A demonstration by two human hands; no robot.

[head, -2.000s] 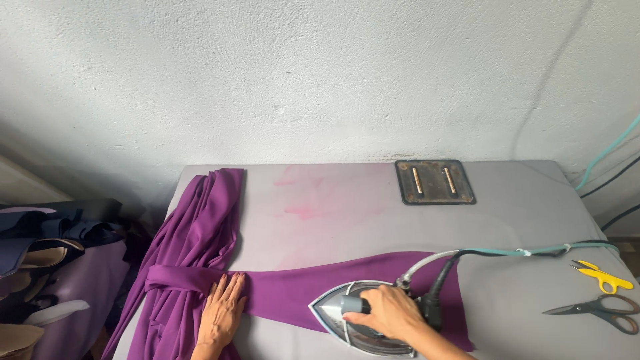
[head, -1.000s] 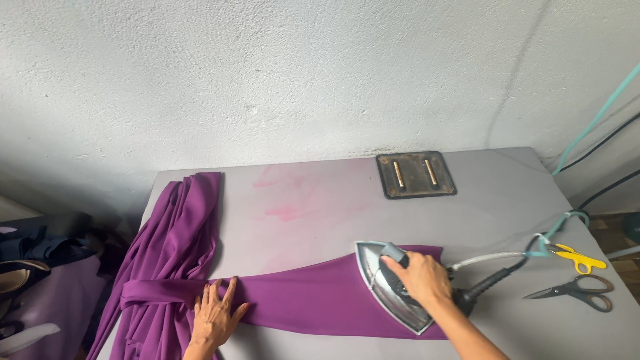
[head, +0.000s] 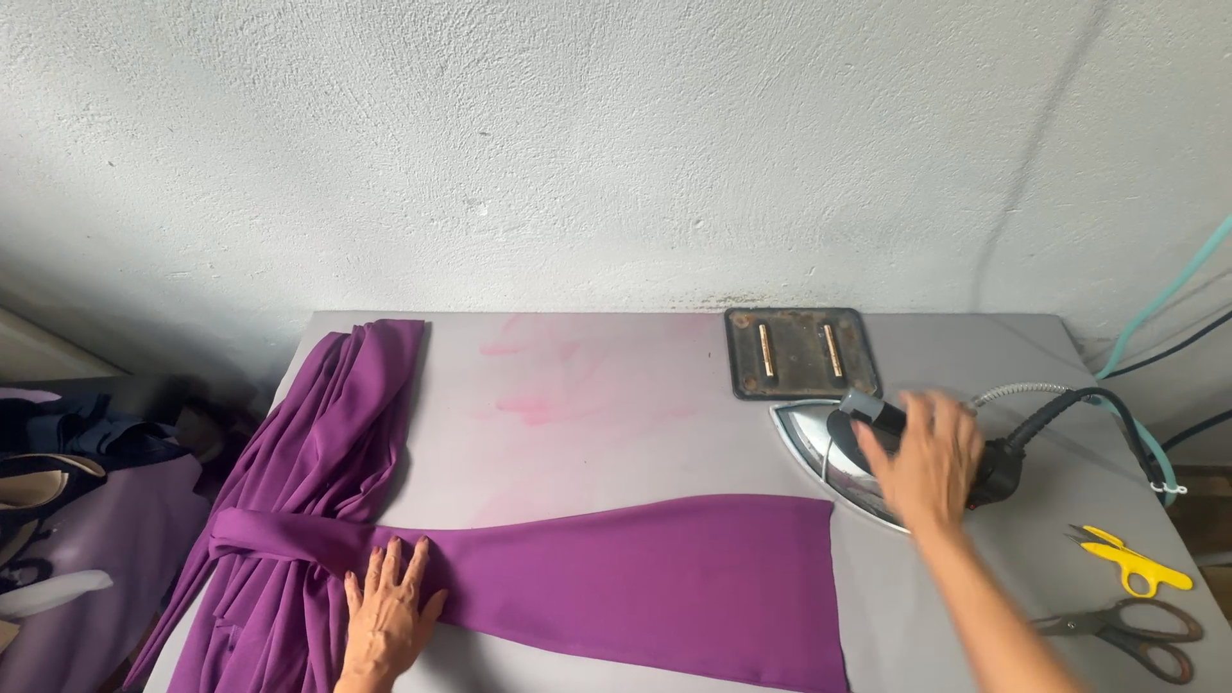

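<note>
A steam iron (head: pixel 847 462) stands on the grey padded table, right of the purple fabric and just in front of the metal rest plate. My right hand (head: pixel 929 462) is over its handle with fingers spread; whether it still grips the handle is unclear. A flat purple fabric panel (head: pixel 654 587) stretches from the centre to the right, joined at its left to a gathered purple bundle (head: pixel 337 433). Flat on the panel's narrow left part lies my left hand (head: pixel 392 606), fingers apart, pressing on the cloth.
A dark metal iron rest (head: pixel 799 356) lies near the wall. Yellow thread snips (head: pixel 1131 563) and black-handled scissors (head: pixel 1121 628) lie at the right edge. The iron's hose and cord (head: pixel 1088 393) run off the right side. Dark and lilac fabrics (head: pixel 96 520) are piled at the left.
My right hand has moved the iron off the purple panel, right and back toward the metal rest. My left hand stays on the narrow part of the panel.
</note>
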